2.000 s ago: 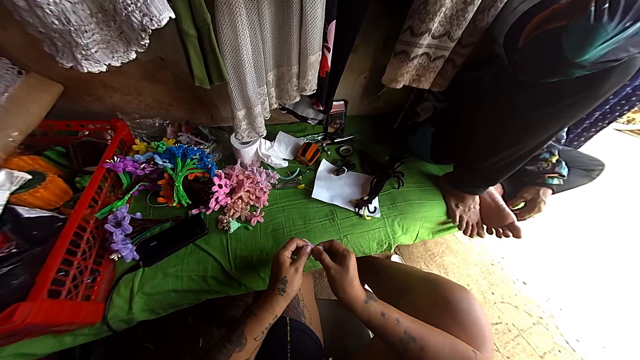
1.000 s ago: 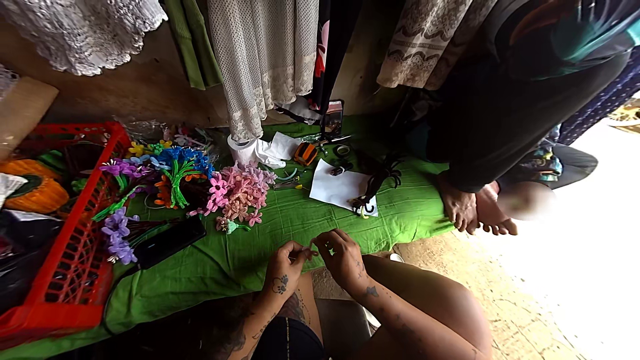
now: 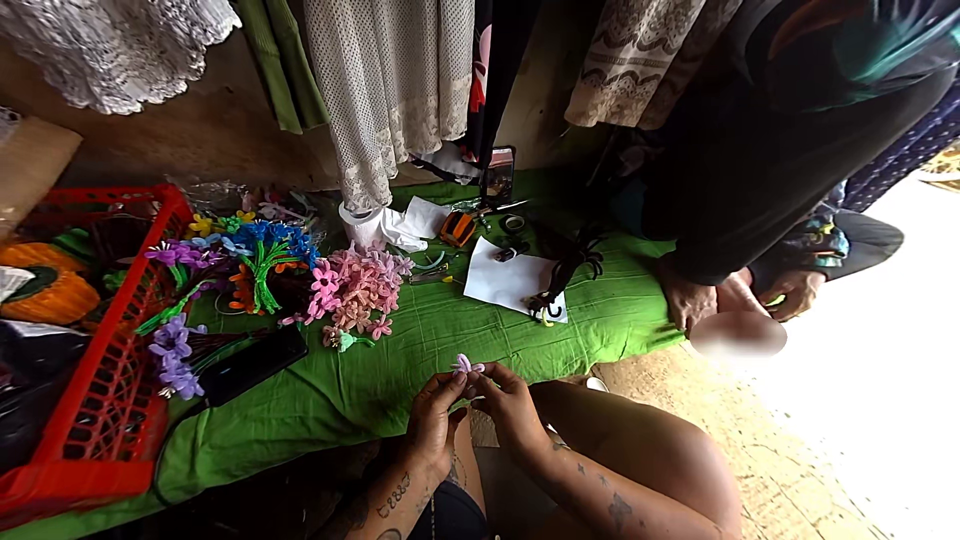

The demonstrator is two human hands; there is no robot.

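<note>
A small pale lilac loop of fuzzy stem, like pipe cleaner, [image 3: 466,364] stands up between the fingertips of my left hand [image 3: 436,409] and my right hand [image 3: 510,401]. Both hands pinch it just in front of the green cloth's edge. Beyond them on the green cloth [image 3: 420,352] lie pink fuzzy-stem flowers [image 3: 364,285], a blue bunch with green stems [image 3: 277,244], and purple flowers [image 3: 176,356] beside a black rectangular device [image 3: 255,365]. A white sheet of paper [image 3: 491,281] lies farther right, with a bundle of dark stems [image 3: 574,266] partly over it.
A red plastic crate [image 3: 112,330] stands at left, holding an orange pumpkin-shaped item [image 3: 49,285]. A white paper roll [image 3: 361,225], an orange-and-black object [image 3: 457,229] and an upright phone [image 3: 499,174] are at the back. Another person's bare foot [image 3: 686,292] rests at right. Clothes hang above.
My fingers have shifted around the small piece, and its lilac loop now shows above my fingertips. The other person's hand at right shows again after being hidden by a blur.
</note>
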